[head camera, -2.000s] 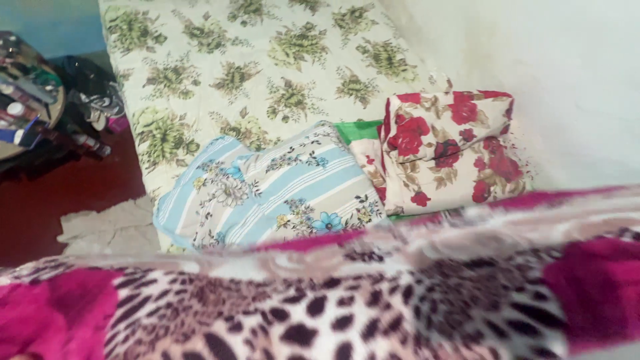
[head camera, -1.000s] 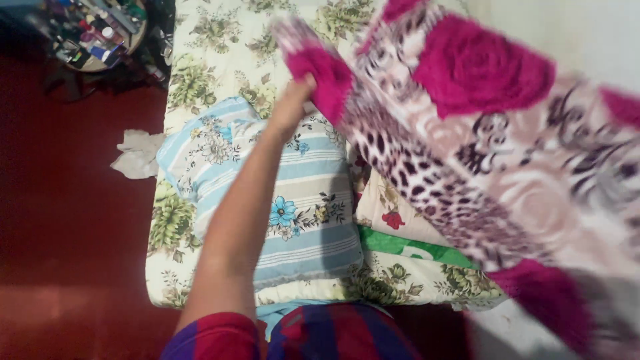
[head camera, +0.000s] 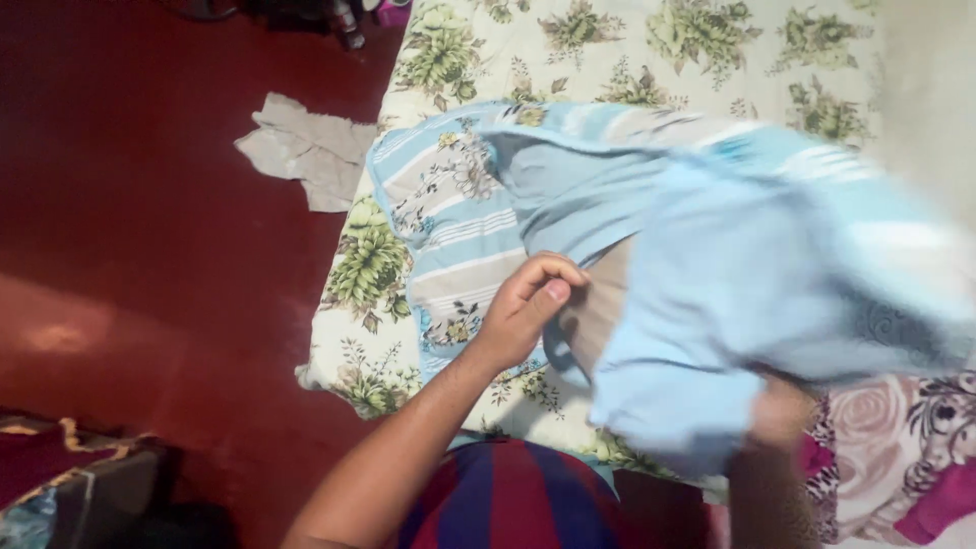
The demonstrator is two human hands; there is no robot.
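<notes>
A light-blue cloth (head camera: 686, 290) with a striped, flowered face (head camera: 465, 244) lies partly spread over the bed and is partly lifted, its right side blurred by motion. My left hand (head camera: 534, 305) is at the cloth's inner edge near the middle, fingers curled with the thumb near them; whether it grips the edge I cannot tell. At the lower right my right hand (head camera: 781, 408) is blurred and partly covered by the raised cloth, its fingers hidden. A beige patch (head camera: 606, 297) shows between the cloth's folds.
The bed's cream sheet (head camera: 579, 69) has green flowers. A pink and leopard-print blanket (head camera: 877, 457) lies at the lower right. A pale crumpled cloth (head camera: 313, 149) lies beside the bed, over the red floor (head camera: 191, 191). A box-like object (head camera: 91, 488) stands lower left. A pale wall rises on the right.
The pink and leopard-print blanket, held up before, now lies at the lower right, out of my left hand. The blue striped cloth, lying folded earlier, is opened and partly lifted.
</notes>
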